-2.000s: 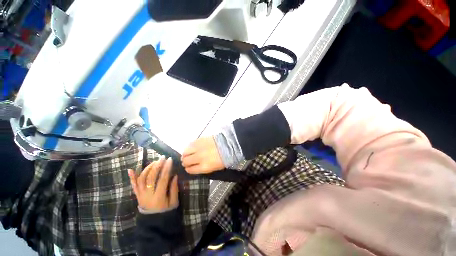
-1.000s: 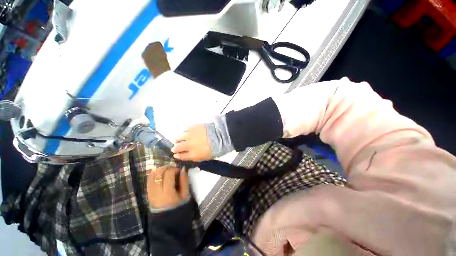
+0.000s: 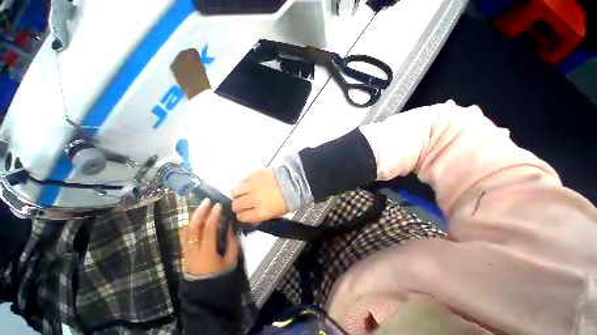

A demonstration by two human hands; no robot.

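Note:
The dark plaid garment piece (image 3: 124,262) lies left of and under the machine head and drapes over the table's left side. My left hand (image 3: 208,241) lies on its right edge, fingers pointing at the needle area. My right hand (image 3: 260,196) pinches the black binding tape (image 3: 294,229) close to the blue-grey piece (image 3: 183,180) beside the foot. The tape runs from my fingers to my lap. The white sewing machine (image 3: 131,85) stands ahead. The needle itself is hidden.
Black-handled shears (image 3: 360,78) lie on the table beside a flat black pad (image 3: 265,88). A brown tag (image 3: 190,72) is on the machine. The ruler-marked table edge (image 3: 409,72) runs along my right side. A red stool (image 3: 553,26) stands at upper right. Small-checked cloth (image 3: 353,216) covers my lap.
My left hand was flat and spread, then bent its fingers on the cloth, and now has them extended towards the foot. My right hand stays near the foot. The plaid cloth has shifted and refolded.

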